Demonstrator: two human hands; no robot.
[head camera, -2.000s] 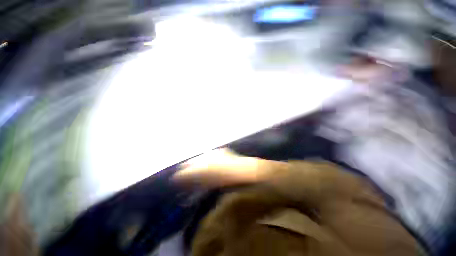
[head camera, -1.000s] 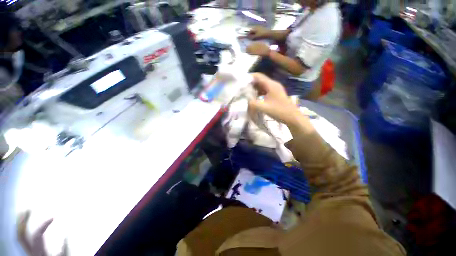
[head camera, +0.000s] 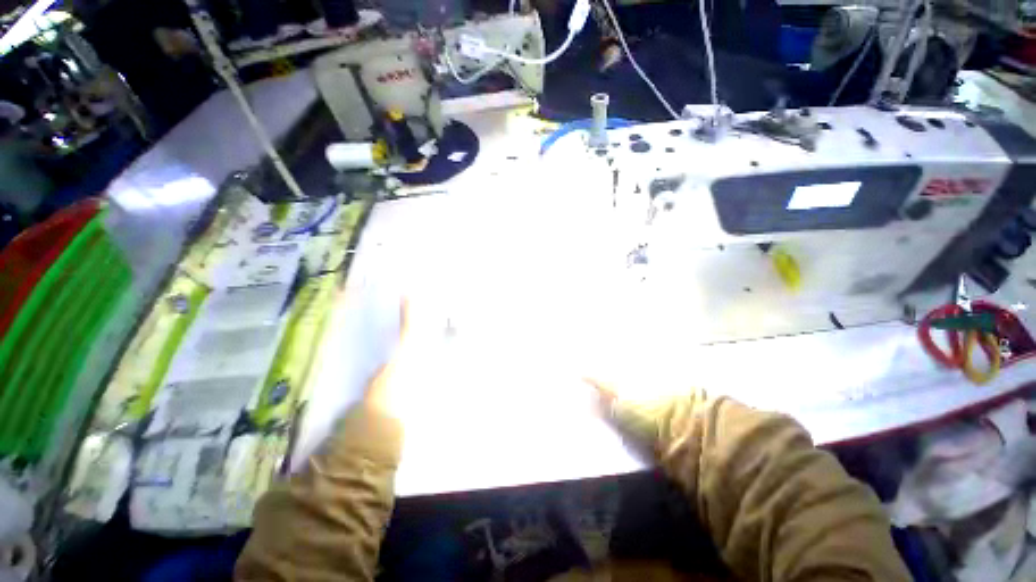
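Note:
The white machine table (head camera: 773, 392) lies in front of me, washed out by glare in its middle. My left hand (head camera: 398, 347) reaches onto it from the lower left and is mostly lost in the glare. My right hand (head camera: 604, 398) reaches in from the right, also mostly washed out. Whether either hand holds anything, and any fabric between them, cannot be made out. The white sewing machine (head camera: 818, 227) stands behind and to the right, with a dark panel and lit screen. Its needle area (head camera: 642, 259) is blurred by light.
Scissors (head camera: 966, 341) with red and yellow-orange loops lie at the table's right end. Crumpled pale pieces (head camera: 966, 477) are at the lower right. Green-white packaging (head camera: 216, 352) covers the left side. Green (head camera: 68, 330) and red (head camera: 40, 262) baskets stand far left. Another sewing machine (head camera: 381, 91) is behind.
The view has turned left from the crumpled pieces on the right to the table. My right hand has moved from those pieces onto the table. My left hand is farther forward.

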